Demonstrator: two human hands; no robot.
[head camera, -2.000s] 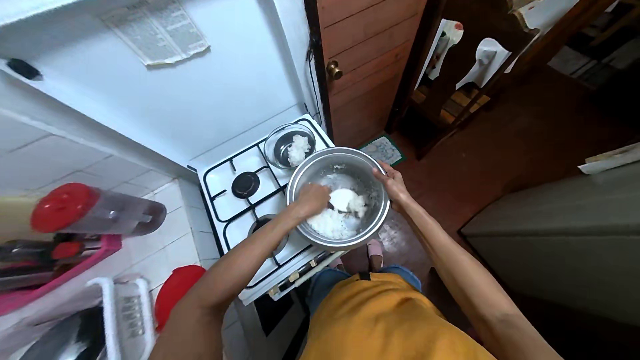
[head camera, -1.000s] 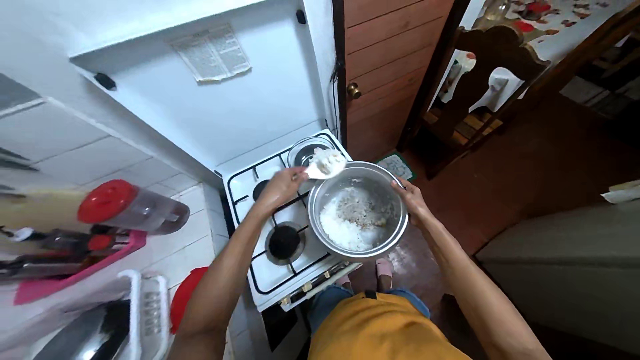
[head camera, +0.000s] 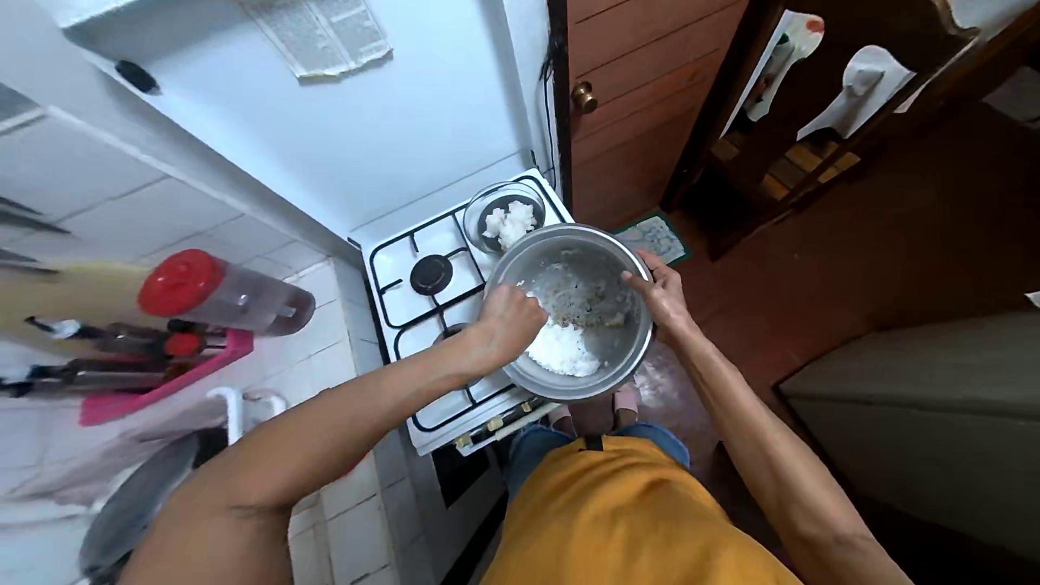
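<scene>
My left hand (head camera: 513, 321) is closed in a fist over the left side of a round metal pot (head camera: 642, 341); the white serving spoon seen in it earlier is hidden by the fist and the pot. White cooked rice (head camera: 565, 349) lies in the lower part of the pot, with brownish residue on the bottom above it. My right hand (head camera: 662, 296) grips the pot's right rim, thumb on top. The pot is held over the stove's right edge. Just behind it, a clear bowl (head camera: 475, 236) with a mound of rice (head camera: 510, 223) stands on the stove.
The white gas stove (head camera: 414, 313) has black grates. A red-lidded plastic pitcher (head camera: 236, 296) and bottles in a pink rack (head camera: 154, 398) are at left, above a dark pan (head camera: 146, 496). A wooden door (head camera: 642, 122) and a carved chair (head camera: 861, 32) are beyond the stove.
My left hand has moved from beside the clear bowl, where it held a white spoon loaded with rice, back over the pot. The bowl's rice mound is larger than two seconds ago.
</scene>
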